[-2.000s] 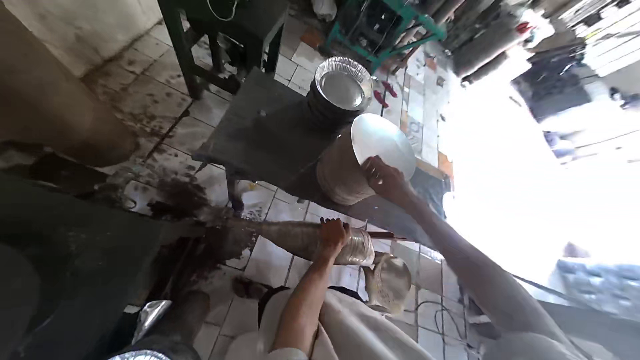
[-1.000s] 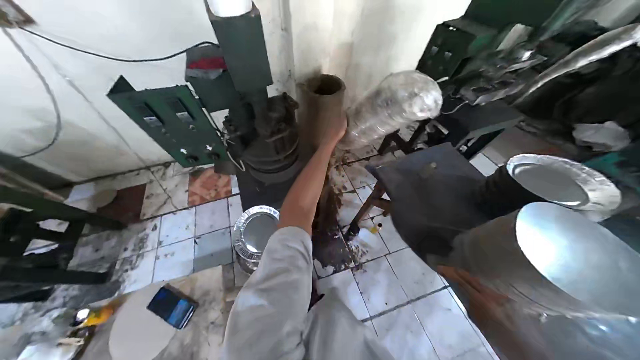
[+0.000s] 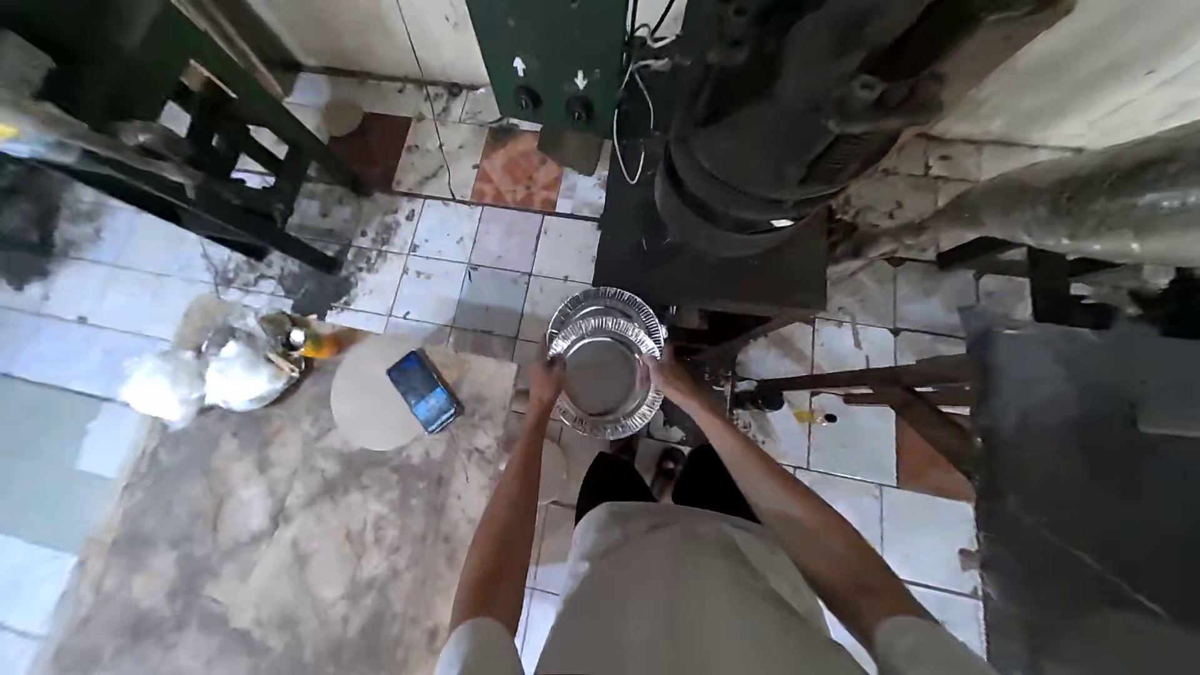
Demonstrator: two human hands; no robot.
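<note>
Both my hands grip a round foil pan (image 3: 603, 377) with a crimped rim, in front of my body at the middle of the view. My left hand (image 3: 546, 377) is on its left edge and my right hand (image 3: 667, 375) on its right edge. Directly beyond it, partly covered by it, lies a second foil pan (image 3: 607, 305); whether it is held too I cannot tell. Past the pans stands a dark round press die (image 3: 741, 206) on a black machine base (image 3: 712, 281).
A stone-like tabletop (image 3: 309, 544) at left bears a phone (image 3: 424, 392) on a pale disc (image 3: 361, 394), plastic bags (image 3: 246, 373) and an orange-tinted bottle (image 3: 319, 344). A dark metal table (image 3: 1078, 487) stands at right. A green control box (image 3: 553, 56) is ahead.
The view has swung to the machine. My hands, earlier on a dark cylinder and near a large metal drum, are now both on a foil pan.
</note>
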